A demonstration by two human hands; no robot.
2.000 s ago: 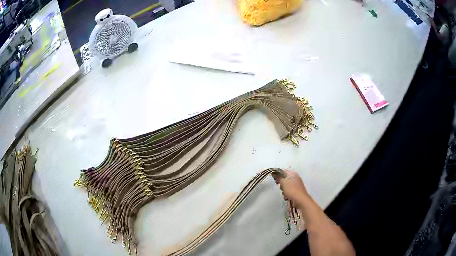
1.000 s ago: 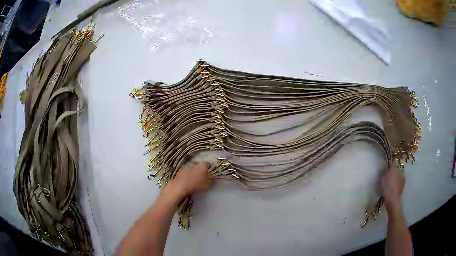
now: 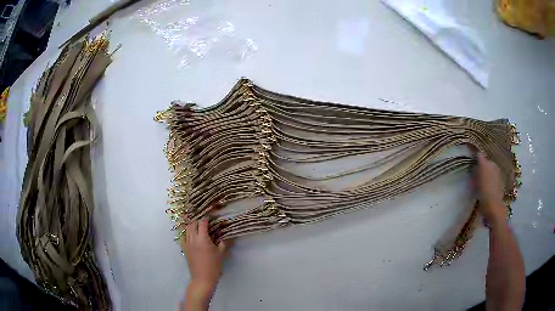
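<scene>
Khaki bag straps [image 3: 365, 130] lie edge-on in a neat row across the table, with gold snap hooks at the left end and gold slide adjusters [image 3: 265, 143] partway along. My left hand [image 3: 204, 252] is on the left ends of the nearest straps, by the hooks; its fingertips are partly hidden among them. My right hand [image 3: 490, 185] grips the same small group of straps near the right end, against the stack. The group's gold hooks [image 3: 444, 258] hang out to the left below my right hand.
A tangled heap of loose straps [image 3: 61, 182] lies at the left on the white table [image 3: 341, 267]. Clear plastic film [image 3: 201, 36] is at the back. A folded white piece [image 3: 444, 42] and an orange-yellow piece [image 3: 529, 15] are at the back right.
Both hands have moved the small group of straps up against the row. My left hand has shifted left from the adjusters to the hook ends; my right hand has moved farther from me.
</scene>
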